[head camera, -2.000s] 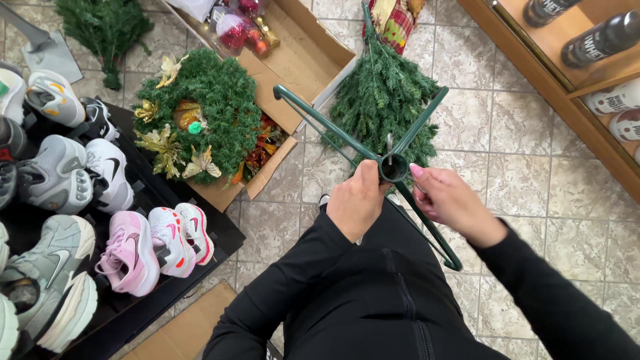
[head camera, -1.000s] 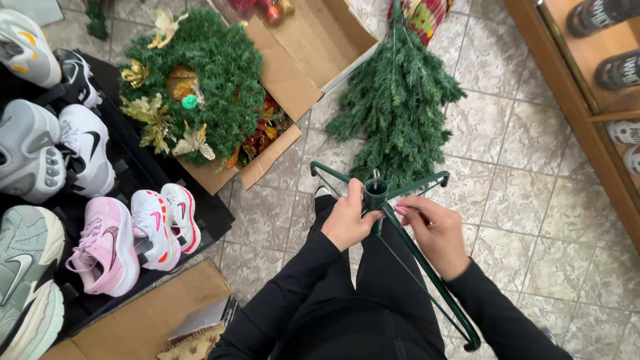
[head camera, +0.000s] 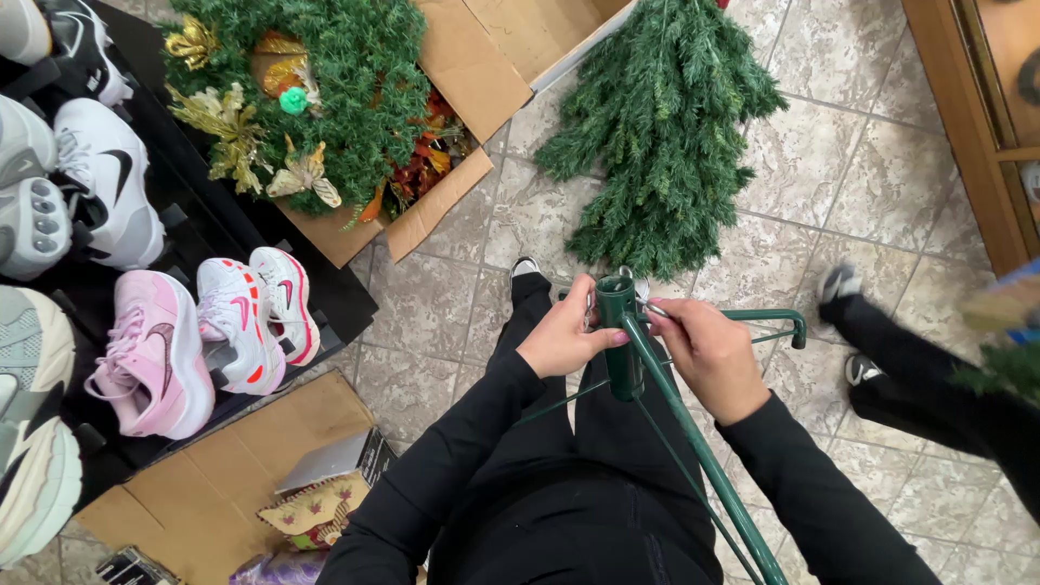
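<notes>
My left hand (head camera: 569, 329) grips metal eye bolts or screws at the left side of the central tube of a green metal tree stand (head camera: 624, 357); its thumb presses on the tube. My right hand (head camera: 711, 353) pinches a metal eye screw (head camera: 654, 308) at the tube's right side. The stand is held tilted above my legs, one leg running down to the lower right and another reaching right. Beyond it, an artificial tree section (head camera: 666, 130) lies on the tiled floor. How deep the screws sit in the tube cannot be told.
A wreath (head camera: 325, 89) rests on an opened cardboard box (head camera: 475, 73) at upper left. Sneakers (head camera: 154, 349) fill a black rack at left. Another cardboard box (head camera: 236, 471) lies lower left. A person's legs (head camera: 918, 366) are at right, near a wooden display case (head camera: 963, 138).
The stand has been lowered and tilted between my hands, which stay at its central tube. Another person has come into view at the right.
</notes>
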